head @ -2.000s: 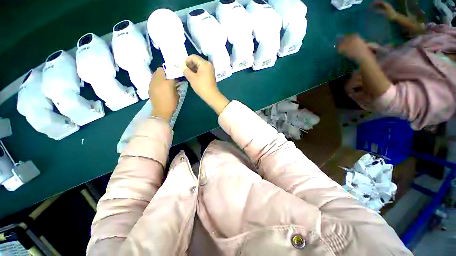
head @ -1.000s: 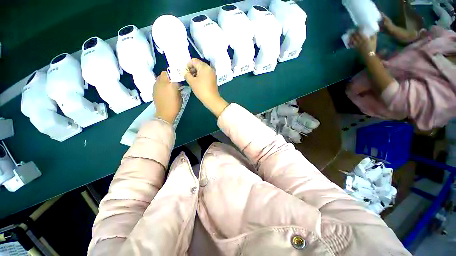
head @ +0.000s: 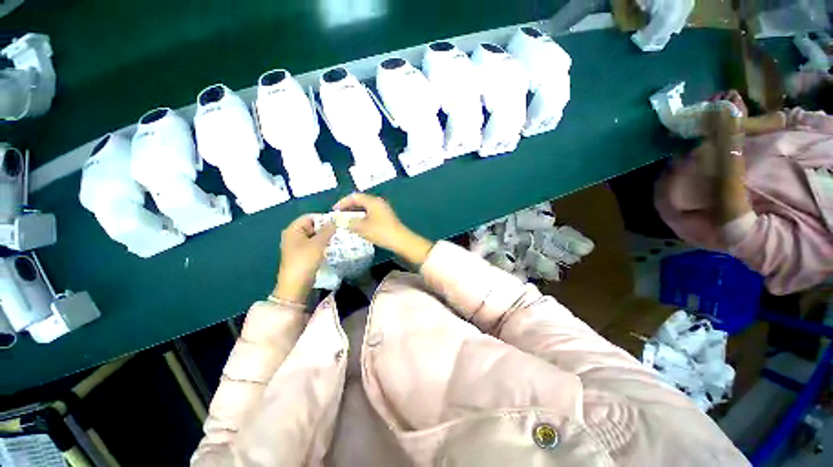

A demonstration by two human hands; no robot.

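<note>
My left hand [head: 301, 251] and my right hand [head: 373, 219] meet at the bench's front edge. Both hold the white label sheet [head: 349, 251], which hangs low between them, near my lap. Its small printed marks are blurred. Whether a label is at my fingertips cannot be told. A white security camera [head: 354, 126] stands just beyond my hands, lens end away from me, within a row of several like it. No hand touches the row.
The green bench [head: 228, 274] runs across. More white cameras [head: 46, 296] stand at the left. A worker in pink [head: 776, 205] at the right handles a white unit. White parts [head: 534, 242] lie in a carton below, and a blue crate [head: 708, 287] is at the lower right.
My hands have let go of the camera and drawn back toward my lap with the label sheet. That camera now stands lens up like the others. The view has shifted.
</note>
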